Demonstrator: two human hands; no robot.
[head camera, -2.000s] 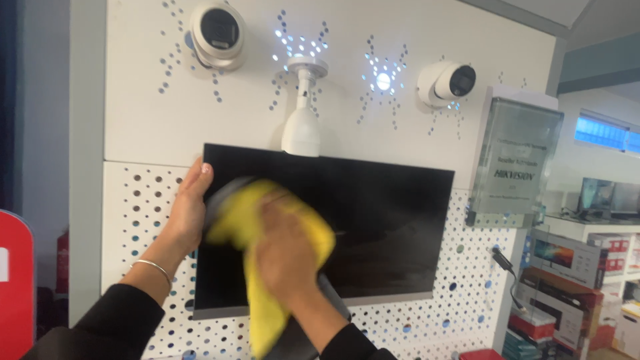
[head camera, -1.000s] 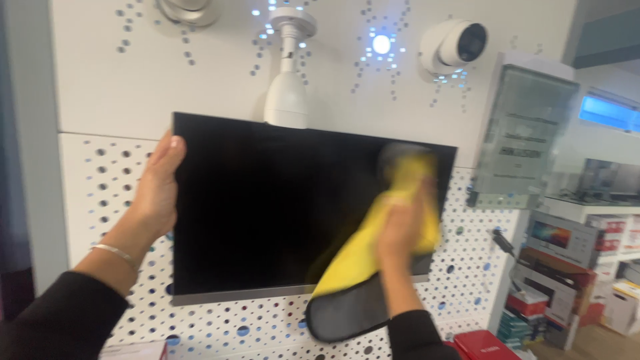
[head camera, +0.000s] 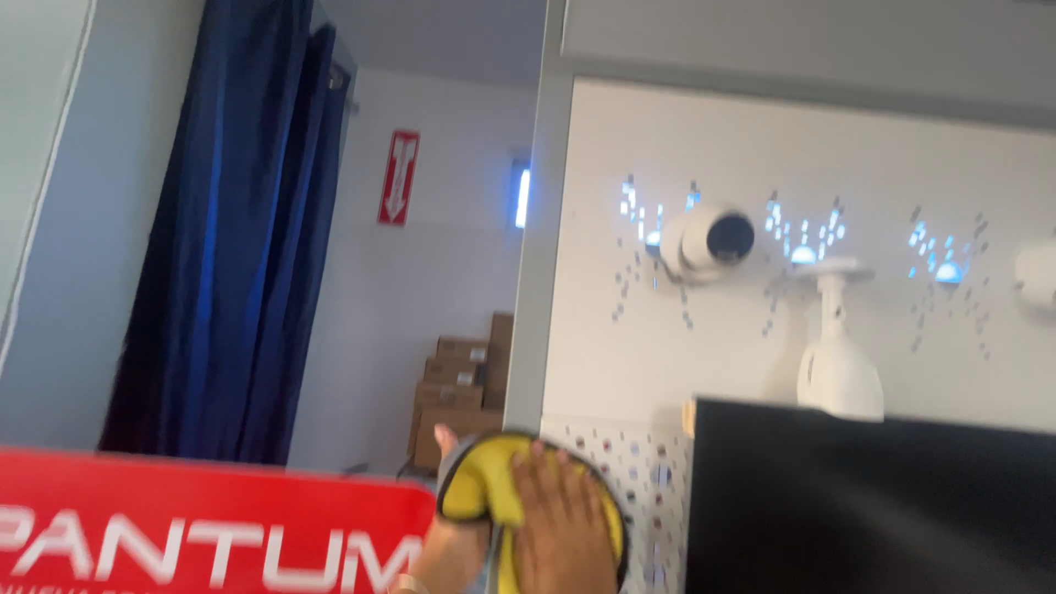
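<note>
A yellow cloth with a dark grey edge (head camera: 491, 462) is bunched between my hands, left of the flat black monitor (head camera: 866, 503). My right hand (head camera: 565, 524) lies over the cloth with its fingers pressed on it. Behind the cloth, my left hand (head camera: 452, 549) is mostly hidden; a fingertip and the wrist with a bracelet show. The monitor is mounted on a white perforated panel (head camera: 652, 470), and neither hand touches its screen.
A dome camera (head camera: 705, 246) and a bullet camera (head camera: 840, 371) are fixed above the monitor. A red sign (head camera: 206, 516) stands at lower left. Behind are a dark blue curtain (head camera: 239, 247), stacked cardboard boxes (head camera: 450, 396) and a red arrow sign (head camera: 398, 177).
The view has swung left. My right hand has left the monitor's screen with the cloth, and my left hand has left its side edge; both are now together at the cloth.
</note>
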